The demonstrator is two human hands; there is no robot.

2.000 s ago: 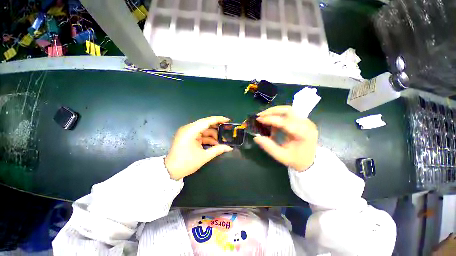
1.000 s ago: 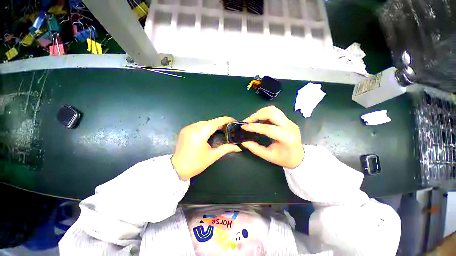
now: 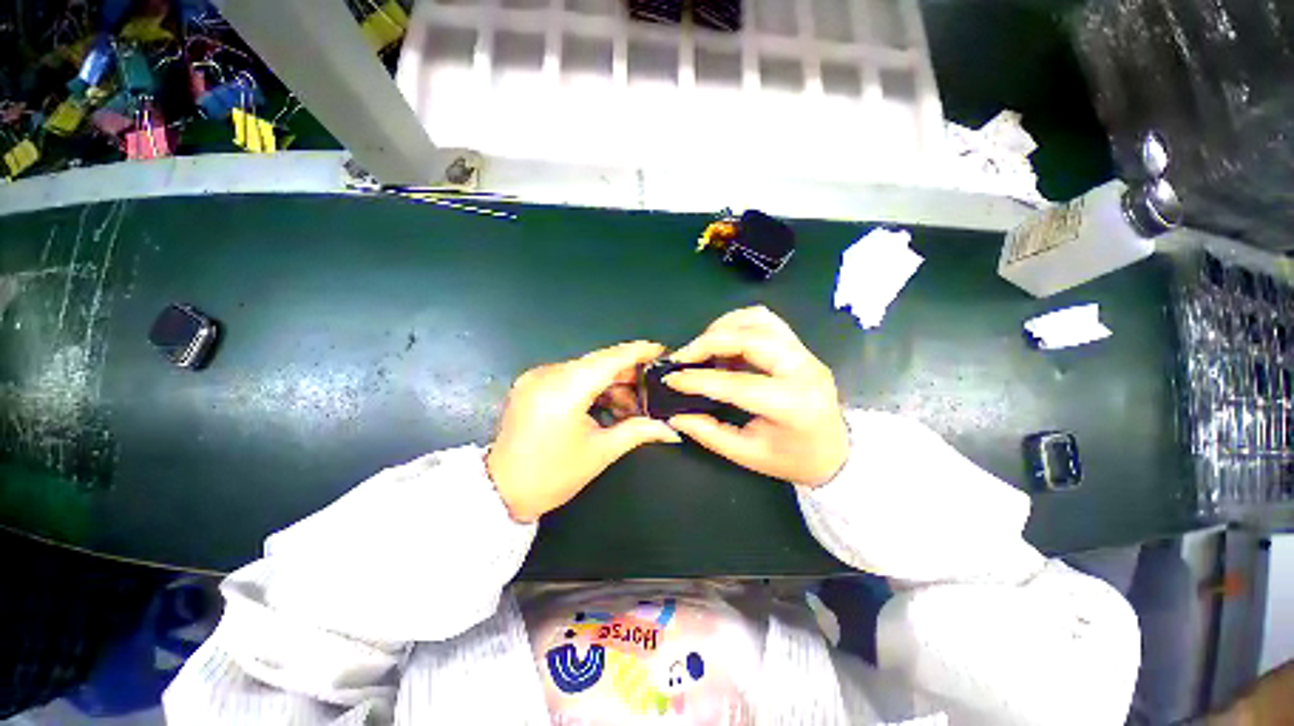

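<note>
My left hand point(image 3: 571, 423) and my right hand point(image 3: 764, 397) meet at the middle of the bench. Between their fingertips they hold a small watch head point(image 3: 661, 389), a black display module against a dark frame. My left fingers grip its left side and my right fingers and thumb press on its right side. The fingers hide most of it, so I cannot tell whether the module sits fully in the frame. The orange flex cable seen earlier is hidden.
A module stack point(image 3: 759, 244) with orange ends, white paper pieces point(image 3: 876, 275), a white bottle point(image 3: 1076, 241) and a watch frame point(image 3: 1054, 461) lie ahead and right. An assembled watch head point(image 3: 185, 335) lies left. Behind the rail point(image 3: 596, 187) are binder clips point(image 3: 148, 138) and a parts tray point(image 3: 490, 116).
The display module, apart from the frame with its orange cable showing two seconds ago, is now against the frame. My right hand has moved left and closed in on my left hand.
</note>
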